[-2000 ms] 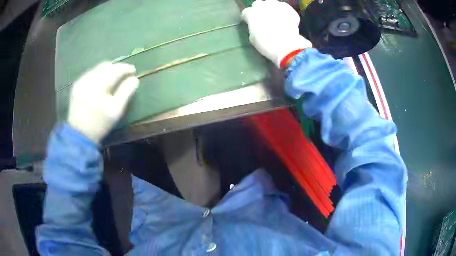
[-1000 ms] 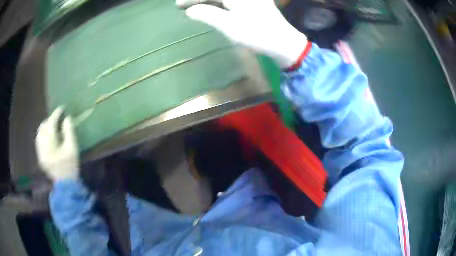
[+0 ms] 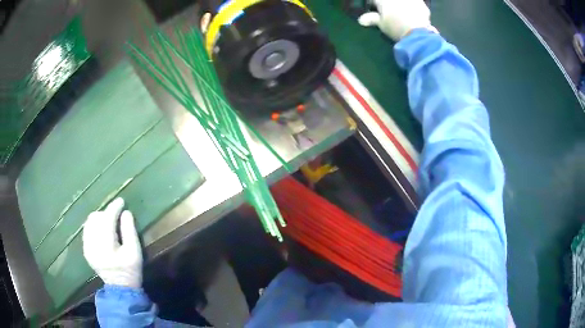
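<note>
The pale-green panel [image 3: 96, 160] with two lengthwise seams lies on the metal-edged bench. My left hand [image 3: 114, 246], in a white glove, rests at its near edge with thumb and fingers apart and holds nothing I can see. My right hand [image 3: 401, 18], also white-gloved, reaches to the top edge over the dark-green surface. Its fingertips are partly cut off beside a small dark thing, and I cannot tell if it grips it.
Loose green strips [image 3: 224, 134] lie across the bench edge. A black cylinder [image 3: 272, 61] with a yellow band stands behind them. A red strip bundle [image 3: 340, 240] hangs below. A striped edge [image 3: 378, 118] borders the dark-green surface [image 3: 532, 147]. A shiny green board [image 3: 48, 70] is upper left.
The view has swung right, showing the green strips and the whole cylinder front. My right hand has moved from over the panel to the far dark-green surface. My left hand stays by the panel's near edge.
</note>
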